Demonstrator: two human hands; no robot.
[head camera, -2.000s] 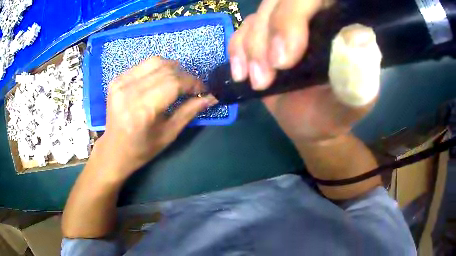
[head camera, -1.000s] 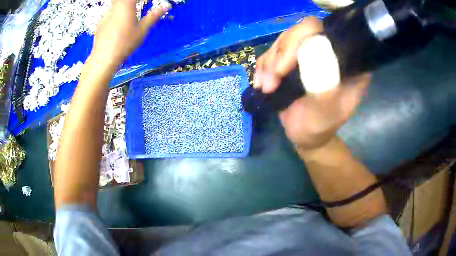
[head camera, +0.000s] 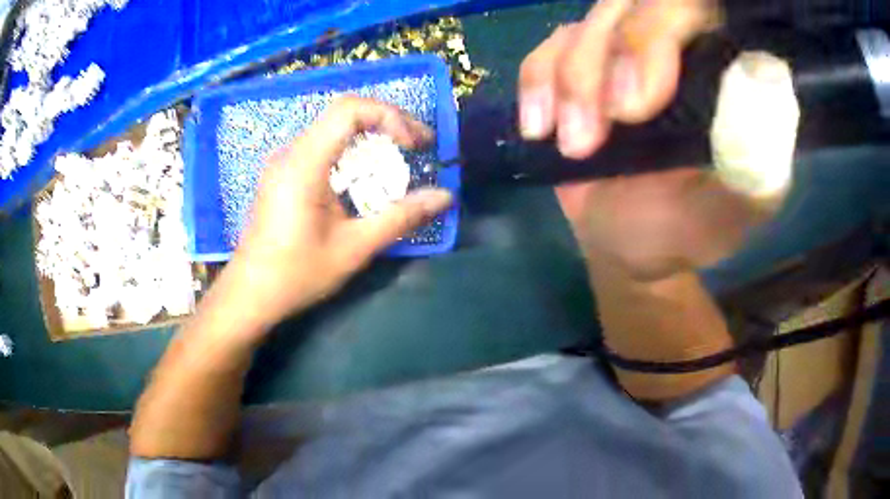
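Observation:
My left hand (head camera: 322, 195) is over the blue screw tray (head camera: 193, 185), with a white electrical insert (head camera: 371, 175) held in the curl of its fingers. Thumb and index fingertips are apart near the tool's nose. My right hand (head camera: 634, 146) is closed around the thick black electric screwdriver (head camera: 664, 141), which points left, its narrow nose at the tray's right part. A cream finger guard (head camera: 754, 125) wraps one finger. Small silvery screws (head camera: 259, 117) fill the tray, partly hidden by my left hand.
A cardboard box (head camera: 63, 326) heaped with white parts (head camera: 107, 234) stands left of the tray. Behind is a deep-blue sheet-covered board (head camera: 195, 39) with white clusters (head camera: 49, 107). Brass bits (head camera: 429, 41) lie behind the tray. A black cord (head camera: 742, 349) crosses my right wrist.
My left hand has come back from the white parts on the blue board to over the screw tray, now with a white insert. The view has shifted; the screwdriver is still in my right hand.

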